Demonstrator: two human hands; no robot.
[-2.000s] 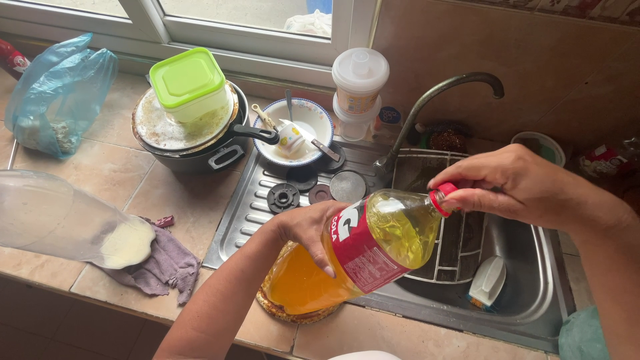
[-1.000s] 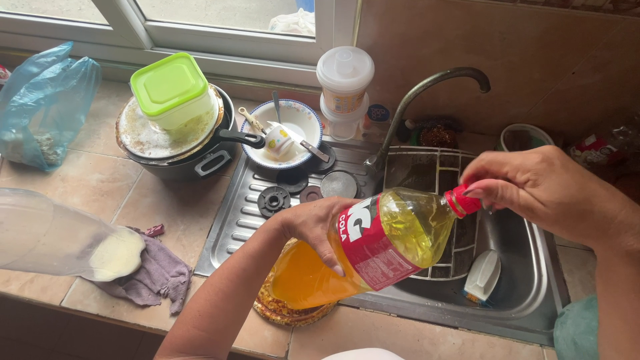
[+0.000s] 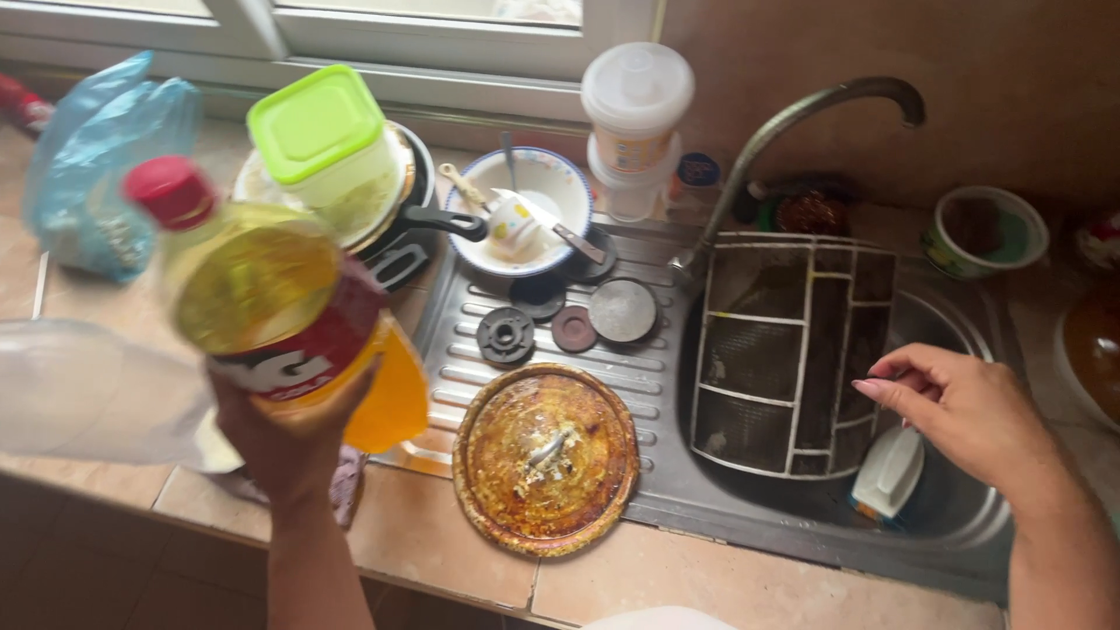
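My left hand (image 3: 293, 420) grips a large plastic bottle (image 3: 271, 297) of yellow-orange liquid around its label; its red cap (image 3: 169, 192) is on, and the bottle tilts to the upper left. My right hand (image 3: 962, 420) holds nothing visible, thumb and fingertips close together above the steel sink (image 3: 958, 315). Below it a white-handled scrub brush (image 3: 888, 472) lies in the sink beside a wire rack (image 3: 796, 398). A stained round lid (image 3: 547, 459) lies at the drainboard's front edge, between my hands. Stove burner parts (image 3: 621, 311) lie on the drainboard (image 3: 455, 341).
A bowl with utensils (image 3: 569, 188), a pot under a green-lidded container (image 3: 317, 122) and stacked plastic tubs (image 3: 637, 105) stand along the window. The faucet (image 3: 770, 131) arches over the sink. At left are a blue bag (image 3: 109, 175), a clear plastic vessel (image 3: 87, 394) and a purple cloth (image 3: 348, 486).
My left hand has lifted the bottle and moved it left, off the stained lid. My right hand has let go of the red cap and is now over the sink.
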